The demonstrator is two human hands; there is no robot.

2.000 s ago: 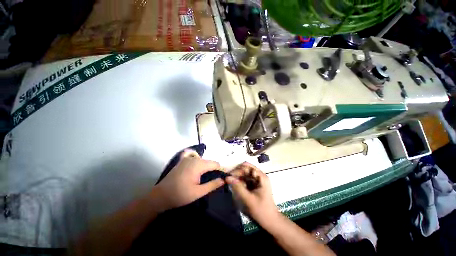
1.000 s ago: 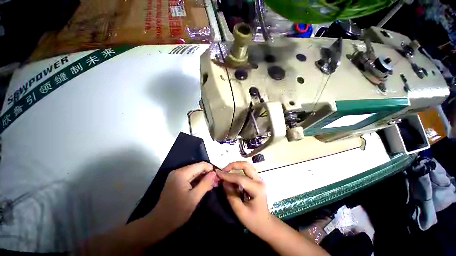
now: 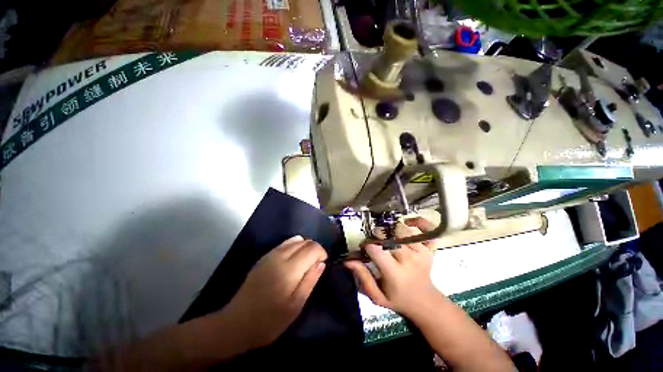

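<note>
A black fabric panel [image 3: 269, 225] lies on the white table in front of the cream sewing machine [image 3: 429, 109] and runs down to the near edge. My left hand [image 3: 280, 287] is on the panel, fingertips bent and pinching it near its right edge. My right hand [image 3: 396, 272] is just right of it, beside the presser foot area [image 3: 374, 224], with its fingers reaching under the machine head. The panel's upper right edge meets the needle area. What lies under my right fingertips is partly hidden.
The white table [image 3: 160, 145] has green edging. A brown cardboard box [image 3: 196, 25] lies behind. A green fan cage [image 3: 567, 14] hangs above the head. A pale accessory tray [image 3: 614, 218] sits at the right end. Grey cloth [image 3: 624, 298] hangs at the lower right.
The panel has been spread flatter, and its edge has moved to the needle area. My right hand has moved right and up to the presser foot. My hands have separated slightly.
</note>
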